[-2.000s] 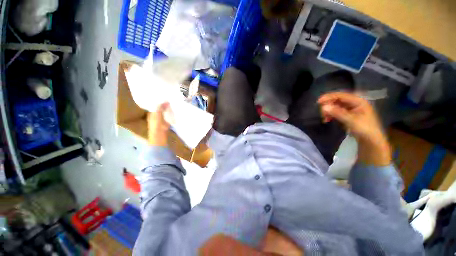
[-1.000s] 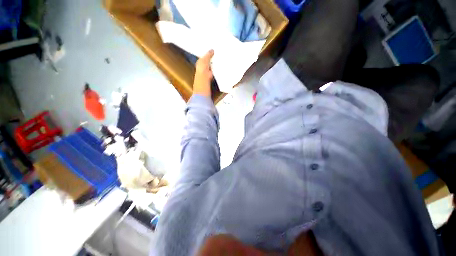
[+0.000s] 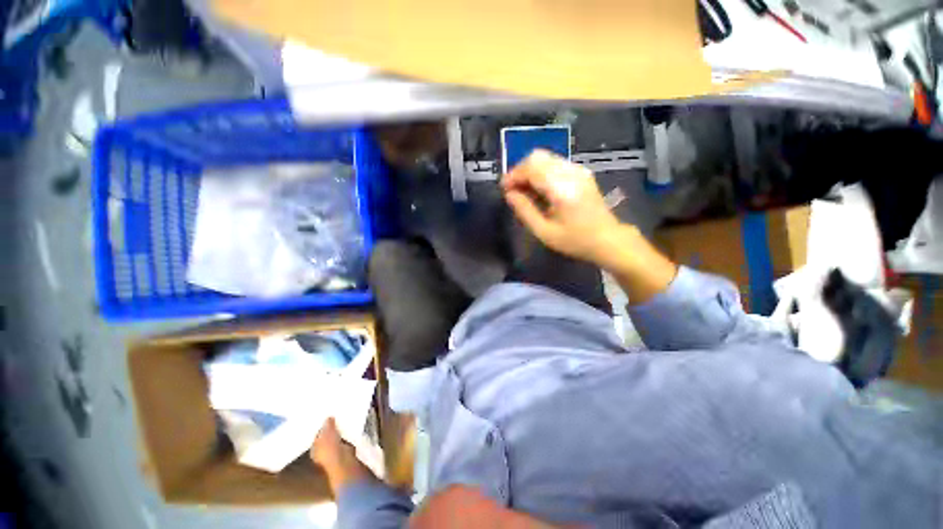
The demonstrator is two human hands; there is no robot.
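Note:
White paper (image 3: 279, 398) lies crumpled in the open carton (image 3: 176, 424) at the lower left, over pale blue scraps. My left hand (image 3: 331, 455) is at the paper's lower right edge, small and partly cut by my sleeve, with the fingers pinched on it. My right hand (image 3: 558, 207) is raised above my lap, in front of the table edge. Its fingers are curled with the tips together, and I see nothing in it.
A tan pattern card (image 3: 496, 47) lies on the white table (image 3: 414, 100) across the top. A blue crate (image 3: 233, 308) with clear bags stands behind the carton. A blue foot pedal (image 3: 533, 142) is under the table. A taped carton (image 3: 713, 253) and white and dark cloth (image 3: 838, 300) are at the right.
The view has swung back, bringing the table, crate and my right hand into view. My left hand is now lower in the picture, still at the paper in the carton.

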